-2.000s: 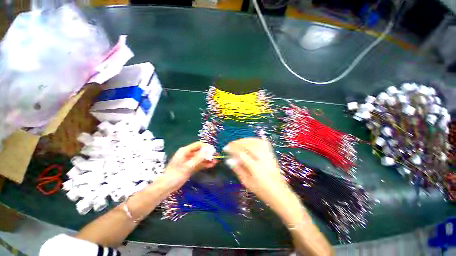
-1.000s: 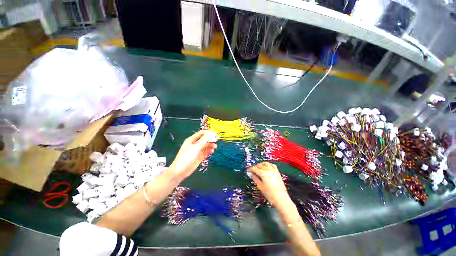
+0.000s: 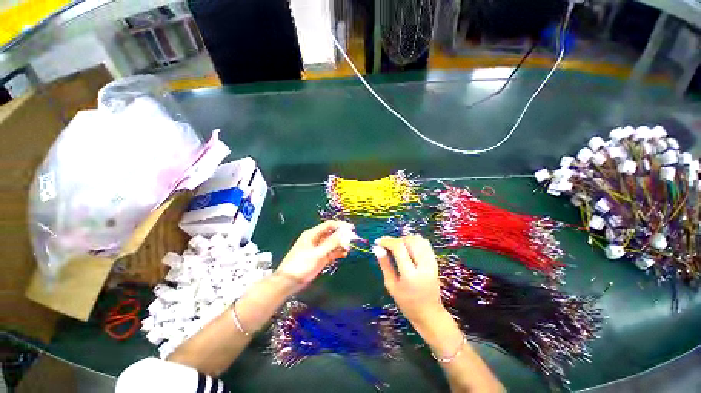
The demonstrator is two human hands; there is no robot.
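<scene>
My left hand holds a white connector housing between thumb and fingers, above the teal wires. My right hand is just right of it, fingertips pinched on thin wires that run to the housing; yellowish and dark strands show. The teal wire bundle is partly hidden behind both hands. The yellow bundle lies behind it, the red bundle to the right, the black bundle below the red and the blue bundle nearest me.
Loose white housings are heaped at left beside red-orange loops, a white box and a carton with a plastic bag. Wired harnesses are piled at right. A white cable hangs over the green bench.
Since one second ago, my right hand has moved up from the black wires to beside my left hand. My left hand has come lower, toward the teal bundle. The camera view has shifted.
</scene>
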